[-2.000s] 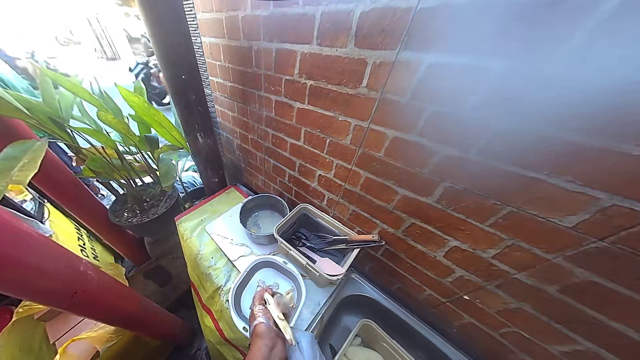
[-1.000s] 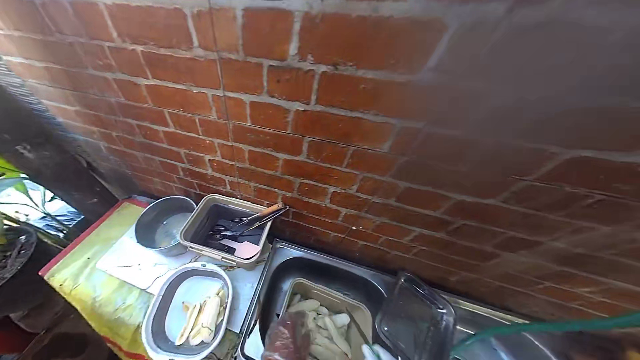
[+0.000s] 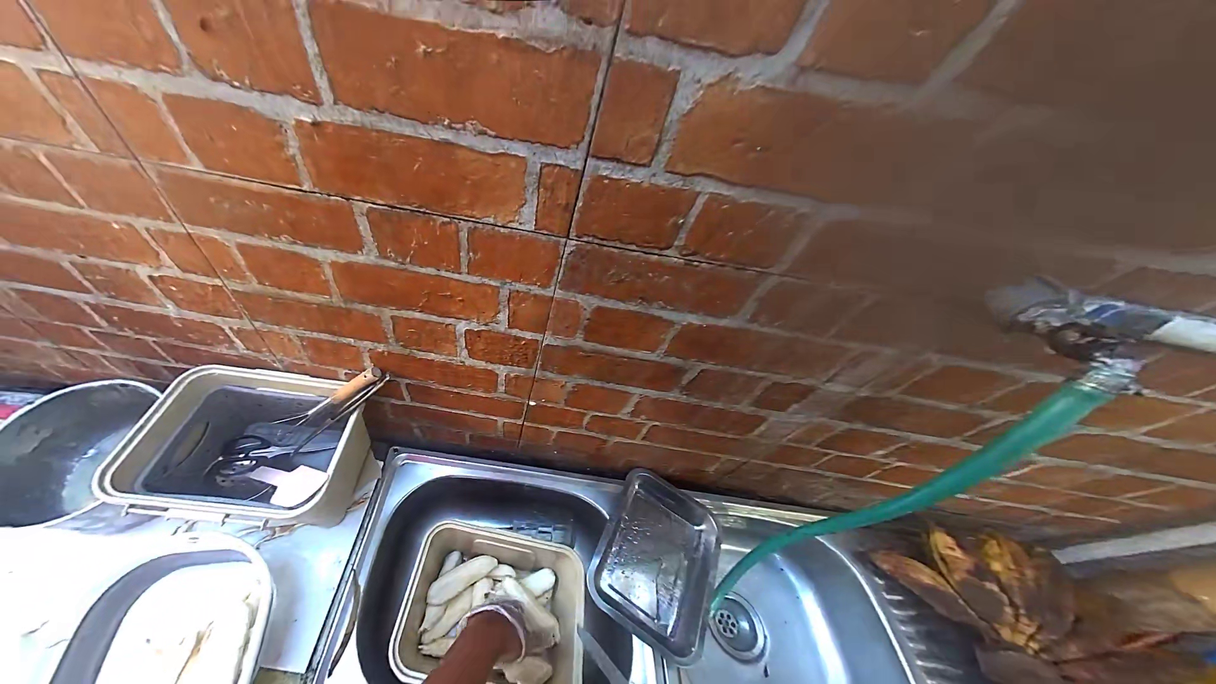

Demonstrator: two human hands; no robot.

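My left hand (image 3: 518, 619), in what looks like a thin clear glove, reaches into a beige plastic tub (image 3: 572, 608) among several peeled plantains or bananas (image 3: 462, 579). It touches them; its fingers are hidden, so I cannot tell whether it grips one. The tub stands in the left bowl of a stainless steel sink (image 3: 404, 503). A knife blade (image 3: 602, 657) shows just right of the tub, while my right hand is out of view. At the lower left, a grey-rimmed white basin (image 3: 261, 579) holds more pale peeled pieces.
A beige container (image 3: 347, 475) with scissors, tongs and other utensils stands beside a metal pot (image 3: 57, 456). A clear rectangular lid or tray (image 3: 655, 560) leans over the sink divider. A green hose (image 3: 912, 499) runs into the right bowl. Unpeeled plantains or bananas (image 3: 997, 579) lie right, near the brick wall (image 3: 427, 313).
The view has swung right from the white basin to the sink. Two seconds ago my left hand held a peeled piece over that basin; now it is in the beige tub.
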